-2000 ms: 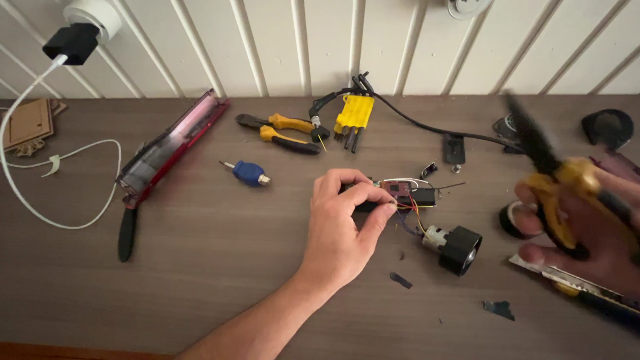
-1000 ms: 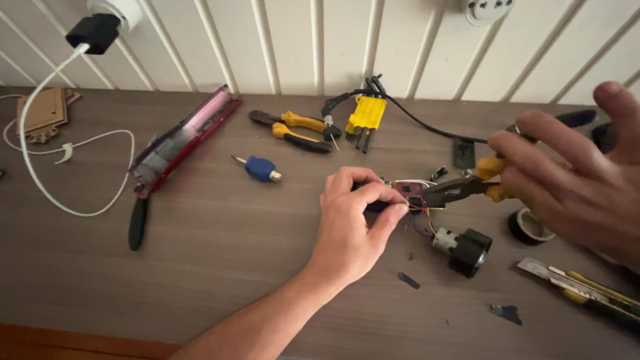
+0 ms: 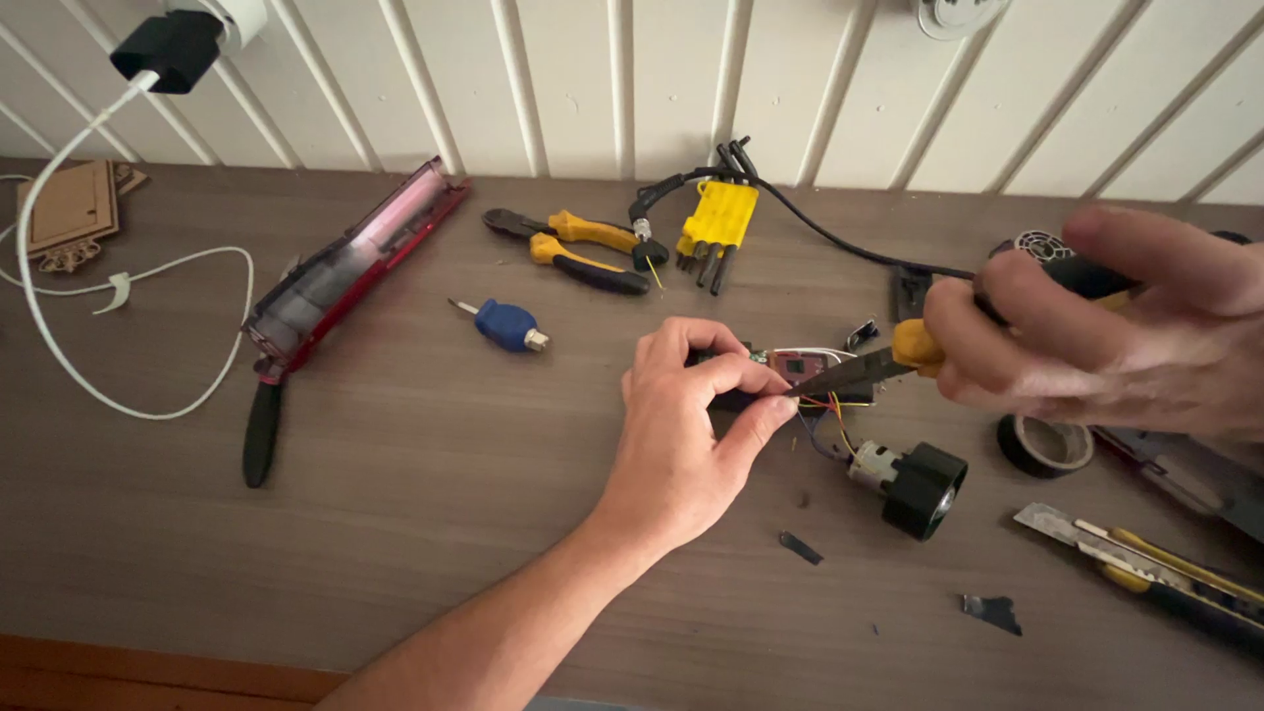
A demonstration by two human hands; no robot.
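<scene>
My left hand (image 3: 696,425) pinches the end of a thin wire at a small circuit board (image 3: 798,365) with coloured wires; its fingers partly hide the board and a dark part under it. My right hand (image 3: 1076,316) grips long-nose pliers (image 3: 859,373) with yellow and black handles. The jaws reach left over the board, their tips touching or very near the left thumb and forefinger. Whether the tips hold the wire, I cannot tell. Yellow and dark wires lead down to a small motor (image 3: 876,466) with a black round housing (image 3: 925,491), lying on the table.
Diagonal cutters (image 3: 583,247), a blue stubby screwdriver (image 3: 509,326) and a yellow holder of black bits (image 3: 719,215) lie behind. Left is a red and clear casing (image 3: 346,267) with a black handle. Black tape (image 3: 1045,444) and a utility knife (image 3: 1136,563) lie right.
My right hand has brought the pliers in from the right, and their jaws now reach my left fingertips. My left hand keeps its pinch at the board.
</scene>
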